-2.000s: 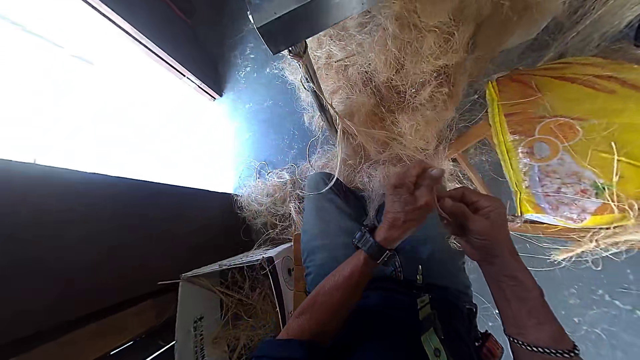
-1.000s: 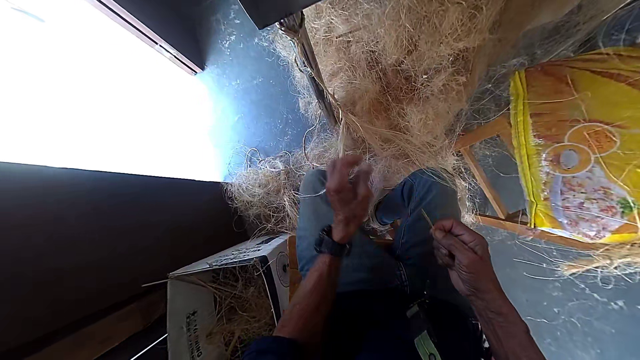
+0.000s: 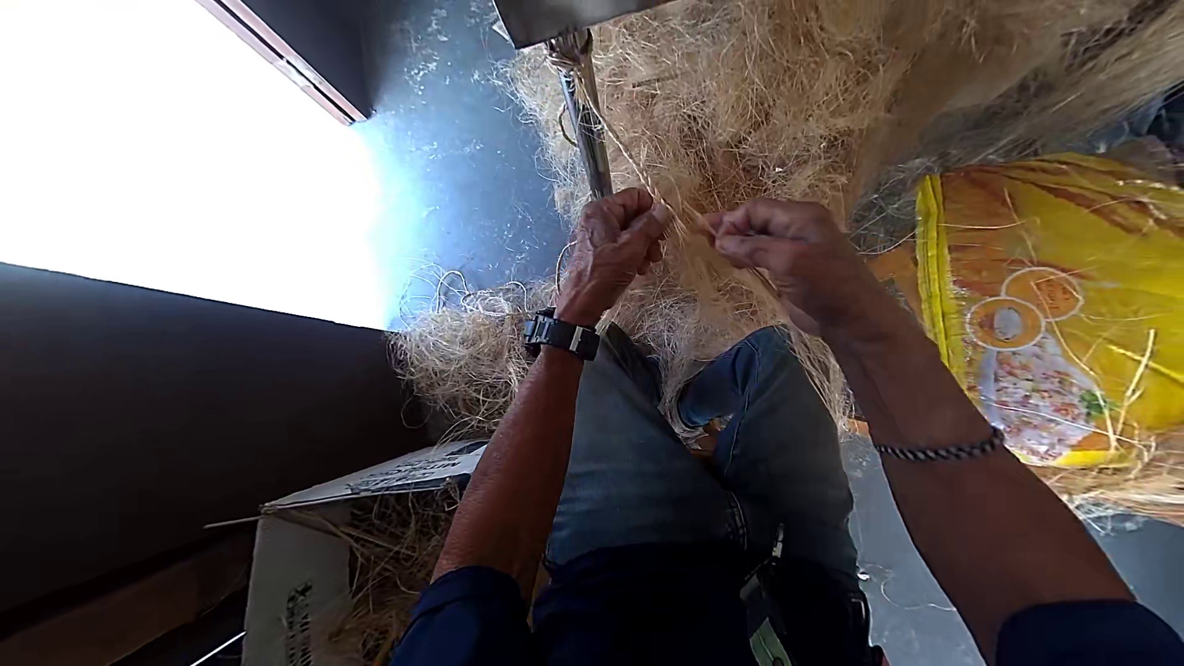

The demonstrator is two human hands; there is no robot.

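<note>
A thin twisted cord of plant fibre (image 3: 622, 143) runs from the top of a metal post (image 3: 588, 129) down to my hands. My left hand (image 3: 615, 242), with a dark watch on its wrist, pinches the cord near its lower end. Close by on the right, my right hand (image 3: 782, 245) grips loose strands between thumb and fingers, and these join the cord between the two hands. Behind and beneath them spreads a large heap of pale brown fibre (image 3: 740, 120).
An open cardboard box (image 3: 301, 573) of coarse fibre stands at the lower left. On the right lies a yellow printed plastic sack (image 3: 1064, 305) with strands on it. A metal plate (image 3: 564, 14) juts in at the top, and a bright opening fills the upper left.
Both hands have moved forward, away from my lap, to the cord below the post. They were apart a second ago and are now close together.
</note>
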